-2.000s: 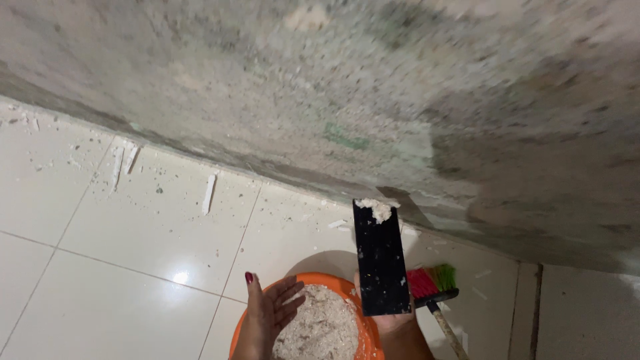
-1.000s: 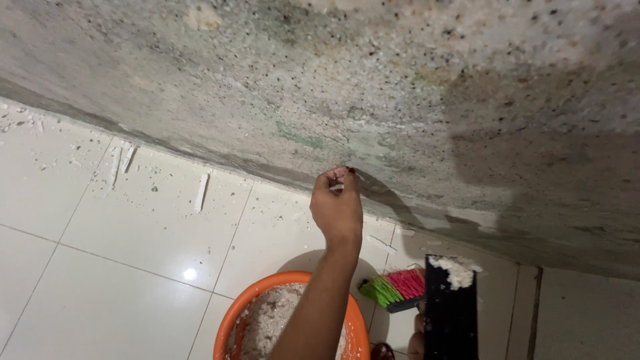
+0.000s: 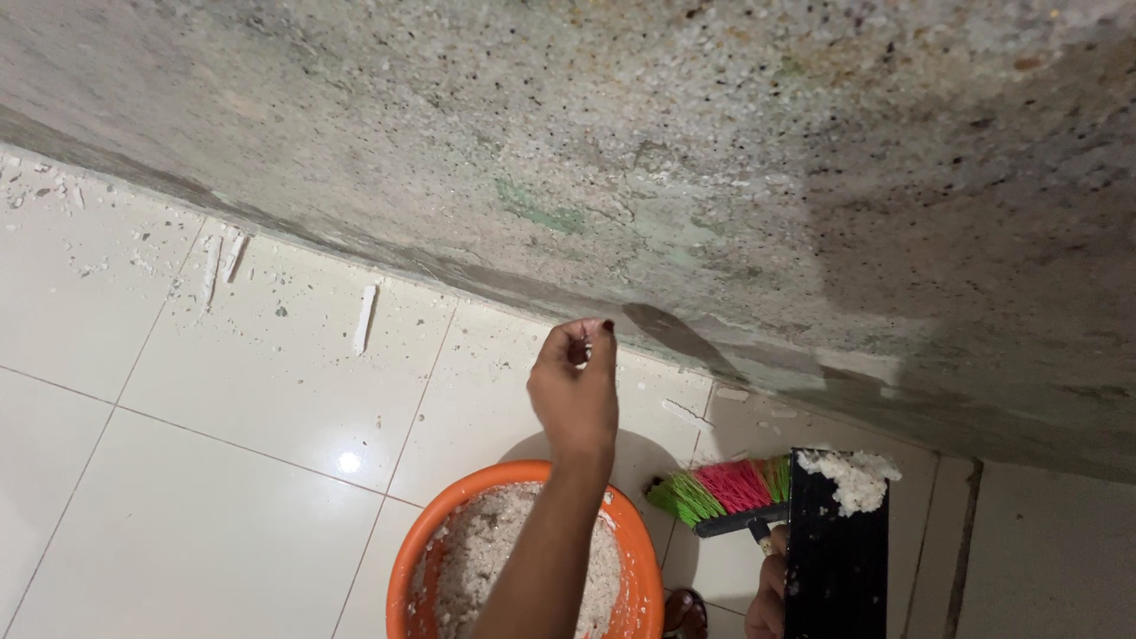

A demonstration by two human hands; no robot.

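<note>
My left hand point(image 3: 577, 390) reaches up past an orange plastic tub point(image 3: 409, 550), its fingertips pinched together near the foot of a rough plastered wall point(image 3: 568, 160). A little of a white lumpy mix shows between the fingers. The same mix point(image 3: 488, 541) lies in the tub, partly hidden under my left forearm. At the lower right, my right hand point(image 3: 769, 590) grips a flat black board point(image 3: 836, 568) from its left side. A lump of the mix point(image 3: 848, 479) sits on the board's upper end.
A broom with green and red bristles point(image 3: 732, 486) lies beside the tub, partly behind the board. White strips point(image 3: 365, 319) and crumbs are scattered over the tiled floor point(image 3: 257, 506) along the wall. A foot point(image 3: 685, 612) shows at the bottom edge.
Two seconds ago my left hand was open over the tub; it has since moved up to the wall, then slightly down from it. The board has moved right, away from the tub.
</note>
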